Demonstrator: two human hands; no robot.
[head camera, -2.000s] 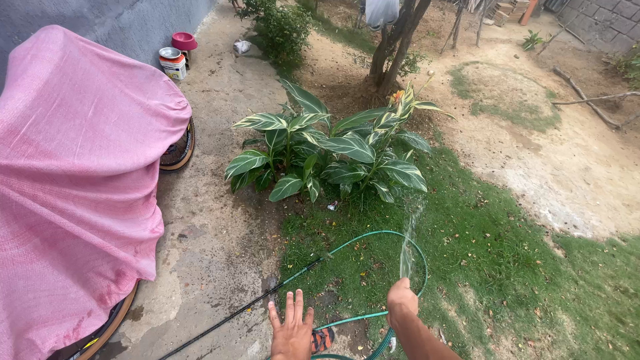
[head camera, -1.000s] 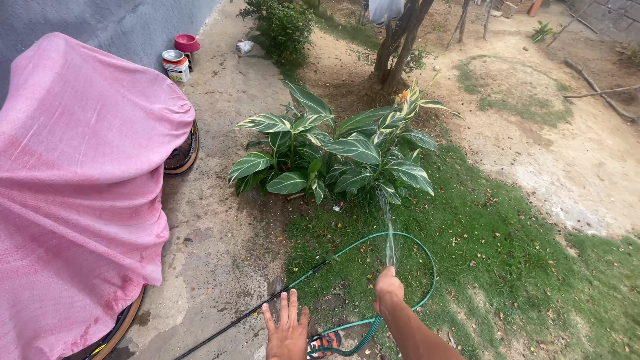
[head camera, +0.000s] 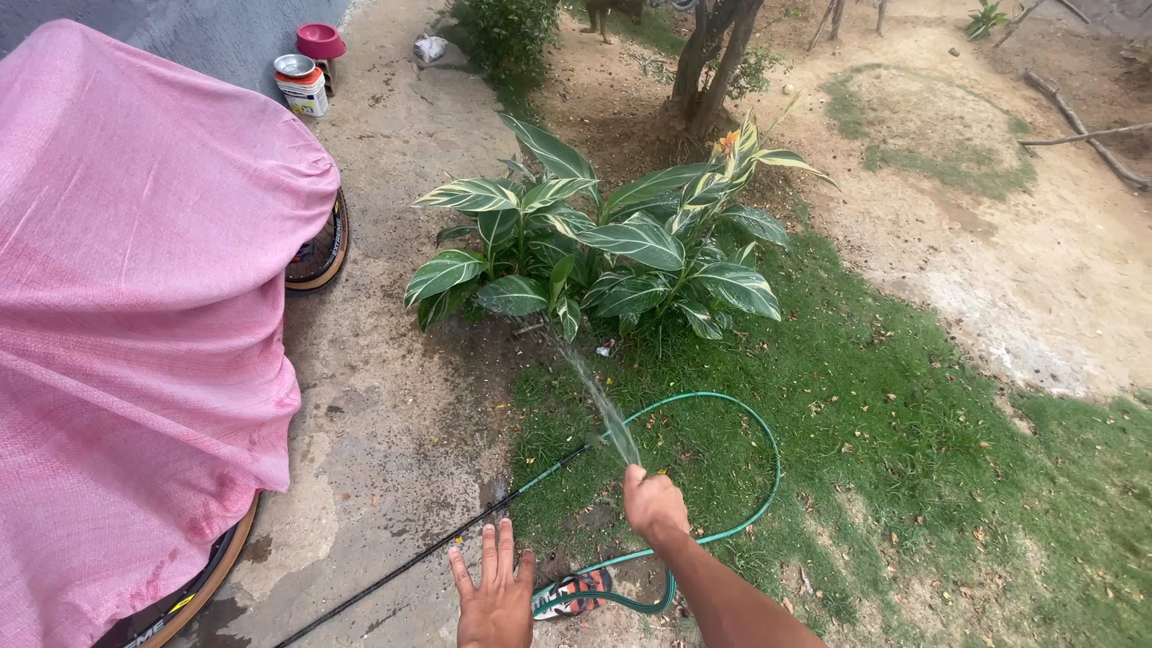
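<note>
My right hand (head camera: 654, 504) is closed around the end of a green garden hose (head camera: 776, 459), the thumb near its mouth. A fan of water (head camera: 601, 396) sprays from it up and left to the base of a variegated leafy plant (head camera: 634, 241). The hose loops over the grass and joins a darker length (head camera: 396, 571) running to the lower left. My left hand (head camera: 497, 589) holds nothing, palm down with fingers spread, left of a patterned shoe (head camera: 572, 596) that the hose crosses.
A pink cloth (head camera: 144, 270) covers a bicycle, whose wheel (head camera: 319, 247) shows at the left. Beyond stand a pink bowl (head camera: 319, 40) and a tub (head camera: 302, 90) with a metal bowl on top. A tree trunk (head camera: 715, 72) rises behind the plant; sticks (head camera: 1080, 135) lie on the dirt.
My right hand has moved left with the hose end. The spray has shifted from the plant's right side to its lower left base. My left hand stays spread.
</note>
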